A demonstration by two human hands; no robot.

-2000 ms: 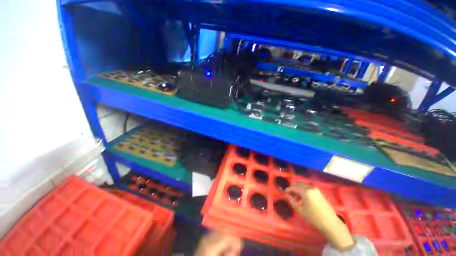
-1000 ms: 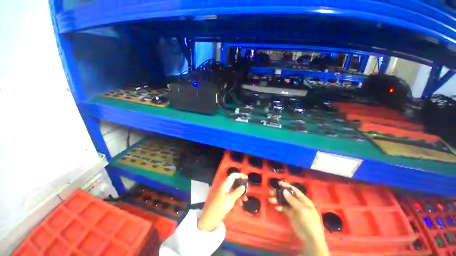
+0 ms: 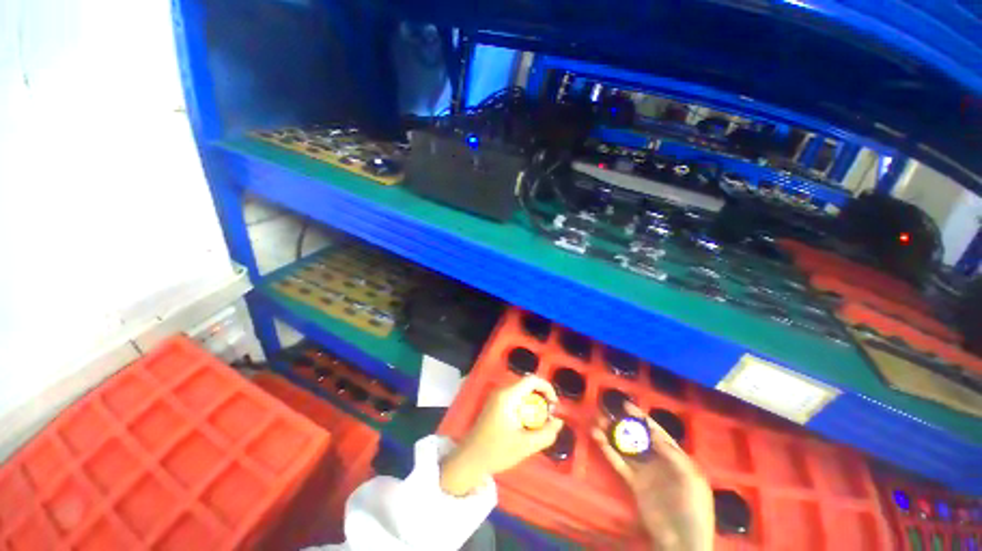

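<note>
My left hand [image 3: 504,433] holds a small round unit [image 3: 533,409] with an orange-yellow lit face, above the orange-red compartment tray [image 3: 587,490]. My right hand [image 3: 665,474] holds another round unit [image 3: 630,435] between thumb and fingers; its face shows white and yellow marks with a purplish edge. Black round discs [image 3: 570,383] sit in the tray's left pockets, and one black disc [image 3: 731,511] sits farther right. My hands cover part of the tray.
Empty orange-red trays [image 3: 162,452] are stacked at the lower left. The blue shelf beam [image 3: 485,269] with a white label [image 3: 789,390] runs above the tray. A black box [image 3: 465,172] with a blue light stands on the middle shelf. Coloured lit units [image 3: 921,506] show at the lower right.
Both units, dark a second ago, now show lit faces. Both hands stay over the tray and hold them. The view has tilted and shifted slightly.
</note>
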